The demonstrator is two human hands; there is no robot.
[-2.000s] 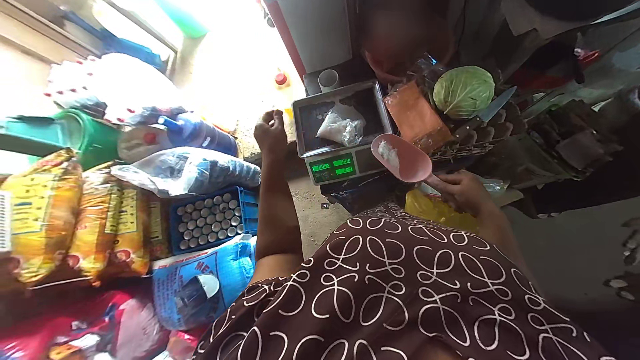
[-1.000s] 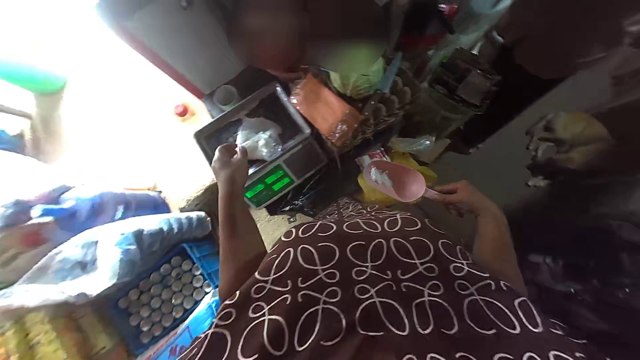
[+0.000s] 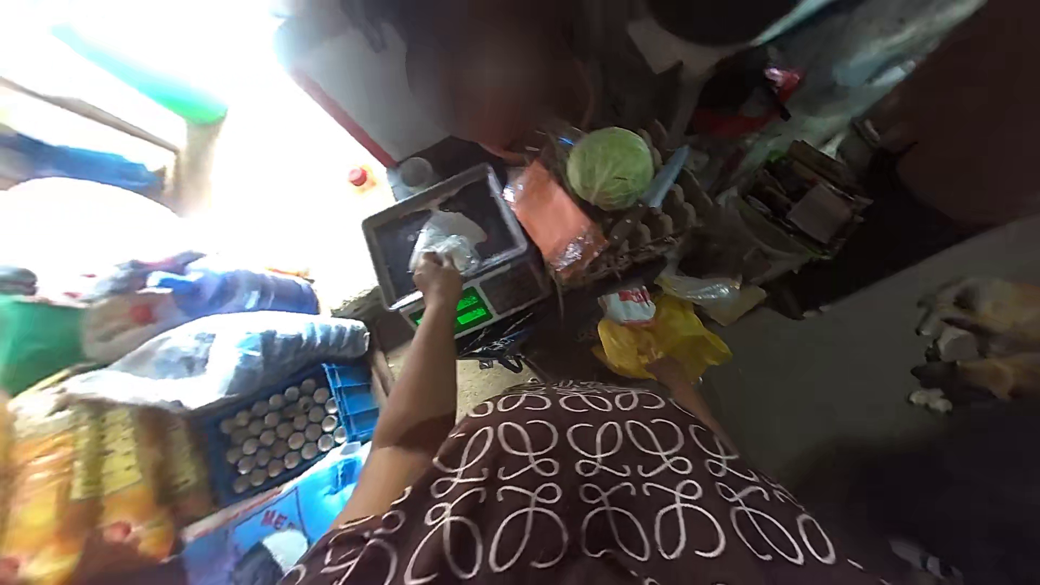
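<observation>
On the pan of a digital scale (image 3: 512,284) lies a clear plastic bag of white contents (image 3: 448,236). My left hand (image 3: 437,278) is closed on the near edge of that bag, just above the lit green display. My right hand (image 3: 670,372) is low at the yellow plastic bag (image 3: 662,333), its fingers mostly hidden by the bag, so its grip cannot be made out. A white packet with red print (image 3: 628,306) sits at the mouth of the yellow bag. The pink scoop is out of sight.
A cabbage (image 3: 611,168), a knife (image 3: 666,177) and an orange package (image 3: 556,218) rest by egg trays right of the scale. Another person (image 3: 504,73) is beyond it. At left stand a blue crate of cans (image 3: 280,431) and yellow packs (image 3: 122,471). A dog (image 3: 987,325) lies at right.
My left hand has gone from beside the scale to the bag on its pan. My right hand, which held the pink scoop in both earlier frames, is now at the yellow bag. The view has turned.
</observation>
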